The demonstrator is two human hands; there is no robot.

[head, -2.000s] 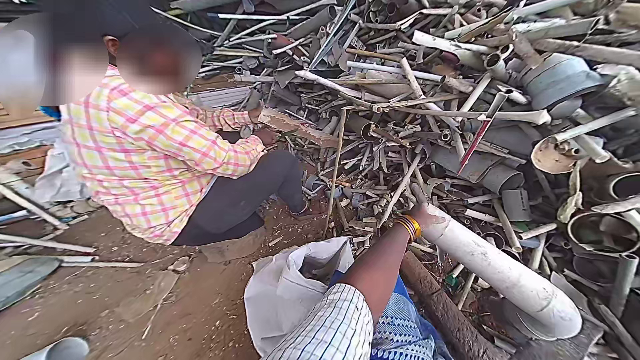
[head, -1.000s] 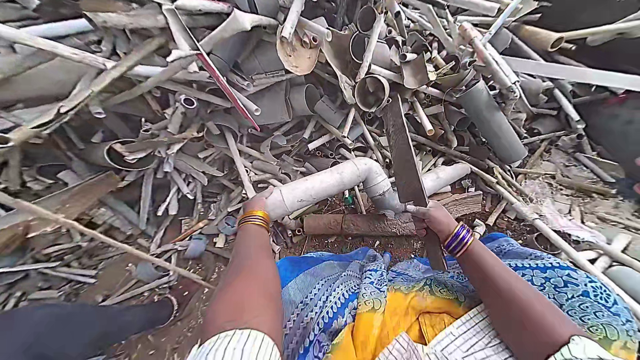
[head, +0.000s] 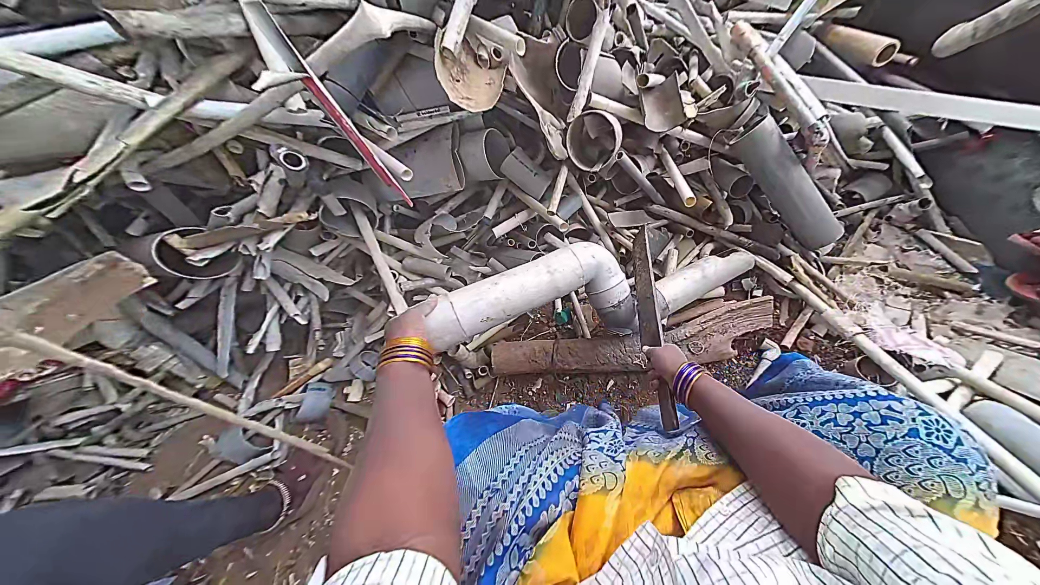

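Note:
My left hand [head: 411,322] grips the near left end of a white plastic pipe [head: 520,291]. The pipe runs up to the right into an elbow bend, and another white length [head: 705,280] continues past it. In my right hand [head: 665,363] is a long flat dark metal blade [head: 647,292], held near its lower end. The blade stands roughly upright in view beside the bend, crossing in front of the pipe. Whether it touches the pipe cannot be told. Under the bend lies a brown log [head: 561,356] on the ground.
A heap of scrap plastic pipes [head: 479,154] spreads ahead and to both sides. A grey pipe [head: 788,183] leans at the right. A thin stick [head: 179,394] crosses the lower left, near another person's leg [head: 146,528]. A blue and yellow patterned cloth [head: 569,479] covers my lap.
The blade was not visible in my hands two seconds ago; my right hand has held it since one second ago. The view has swung right from the other person. My left hand remains on the pipe.

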